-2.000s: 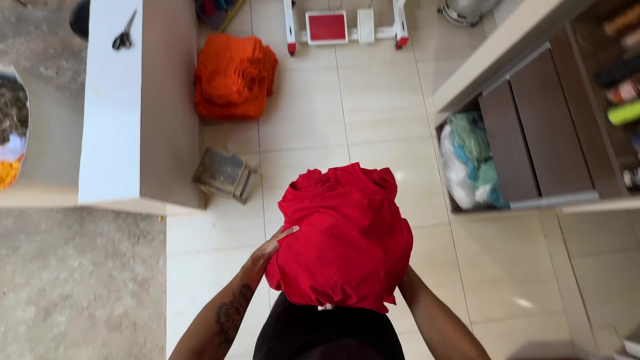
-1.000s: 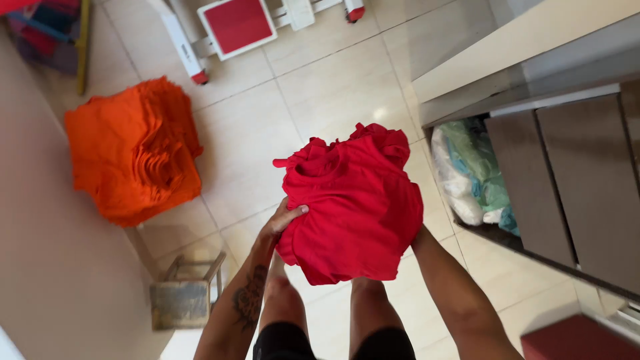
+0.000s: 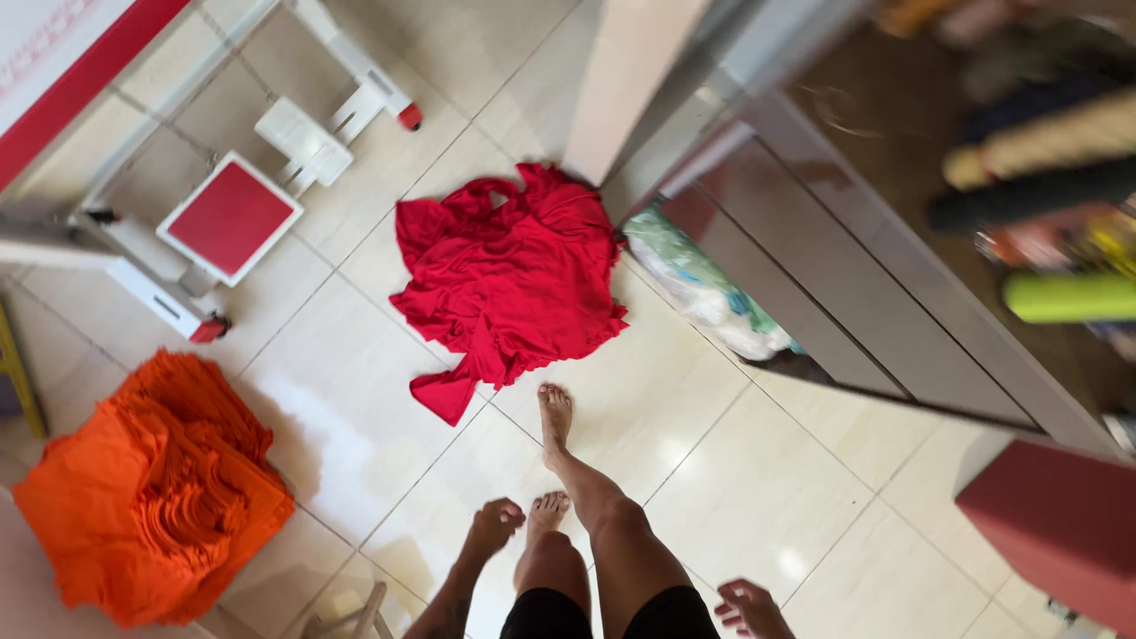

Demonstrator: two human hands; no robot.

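A heap of red cloth [image 3: 524, 275] lies spread on the tiled floor, just beyond my bare feet, with one flap reaching out toward the lower left. My left hand [image 3: 499, 522] hangs near my knee with its fingers loosely curled and nothing in it. Lower right, beside my other leg, my right hand [image 3: 744, 607] is empty, its fingers apart. Neither hand touches the cloth. A thick stack of orange cloth [image 3: 177, 497] sits on the floor at the left.
A white metal stand with a red panel [image 3: 231, 218] and feet is upper left. Right of the red heap, plastic bags [image 3: 710, 284] fill a low opening beside brown drawers [image 3: 799, 275]. A red box-like object [image 3: 1056, 532] is lower right; a small stool [image 3: 355, 617] is lower left.
The red cloth was held between both my hands; now it lies on the floor and both hands are off it. My hands have dropped back toward my body. The view has turned.
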